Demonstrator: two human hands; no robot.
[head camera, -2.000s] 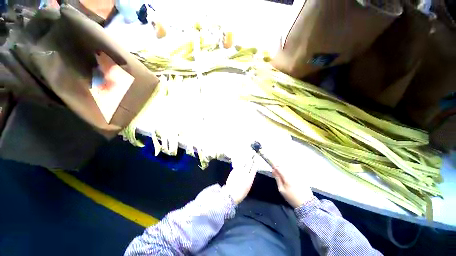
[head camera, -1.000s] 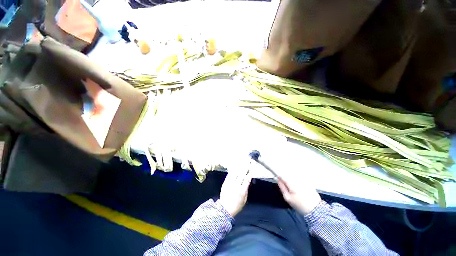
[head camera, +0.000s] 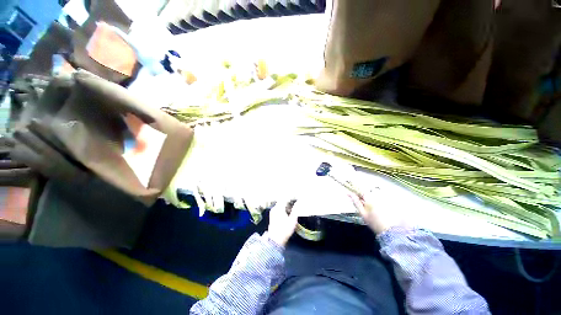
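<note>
My right hand holds a small tool by its thin shaft; its dark blob-like head points left over the white table. My left hand is at the table's near edge, its fingers closed on the end of a strip. A pale yellow curved strip piece hangs just right of it, below the edge. Long yellow-green strips lie in a heap at the right. Shorter strip ends hang over the edge at the left. Glare washes out much of the table.
Brown bags stand at the back right, one with a blue label. More brown bags with a white and orange card are at the left. Folded brown pieces lie in a row at the back. A blue thing is below the strip ends.
The tool's head has moved up, away from my left hand. My left hand has drawn slightly left, and the curved strip piece now shows beside it. The view has shifted, showing the folded pieces.
</note>
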